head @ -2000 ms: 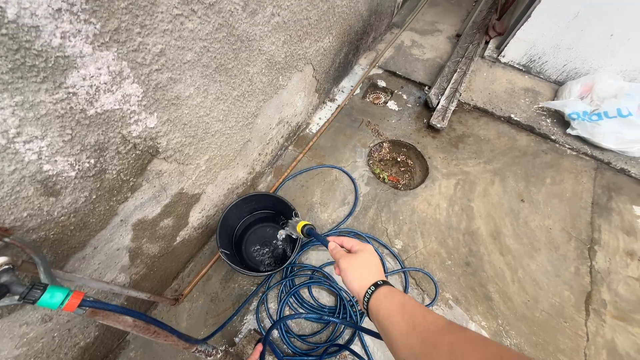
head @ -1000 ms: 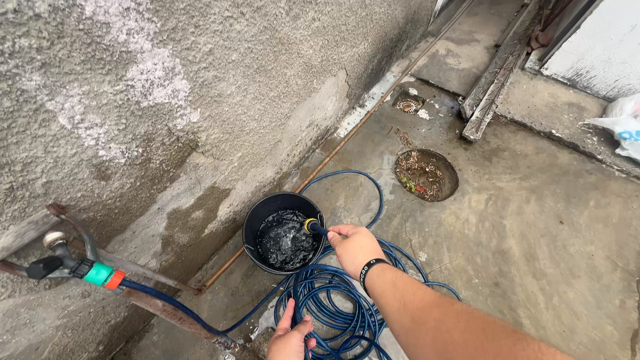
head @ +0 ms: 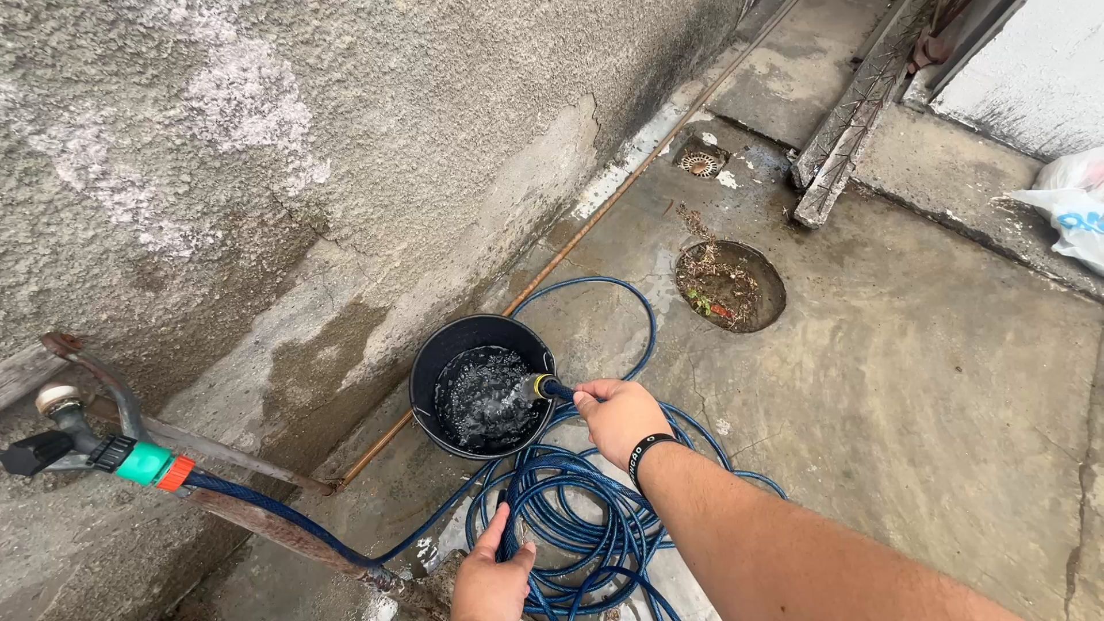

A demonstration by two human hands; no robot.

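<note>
My right hand (head: 623,418), with a black wristband, grips the blue hose just behind its black and yellow end fitting (head: 543,386). That fitting points over the rim of a black bucket (head: 424,405), and water runs from it onto bubbling water (head: 490,401) inside. My left hand (head: 494,565) is at the bottom edge, thumb and forefinger around part of the coiled blue hose (head: 604,517); its other fingers are hidden. From the coil the hose runs left to a tap (head: 73,431) with a teal and orange connector (head: 153,463).
A rough wall (head: 414,129) rises behind the bucket, with a rusty rod (head: 586,226) along its foot. Right of the bucket are a round hole with debris (head: 731,286) and a small drain grate (head: 700,162). Concrete beams (head: 849,129) and a plastic bag (head: 1074,207) lie farther off.
My left hand, barely in view at the bottom two seconds ago, has come up to the hose coil. The water in the bucket bubbles over a wider area. The view has shifted somewhat.
</note>
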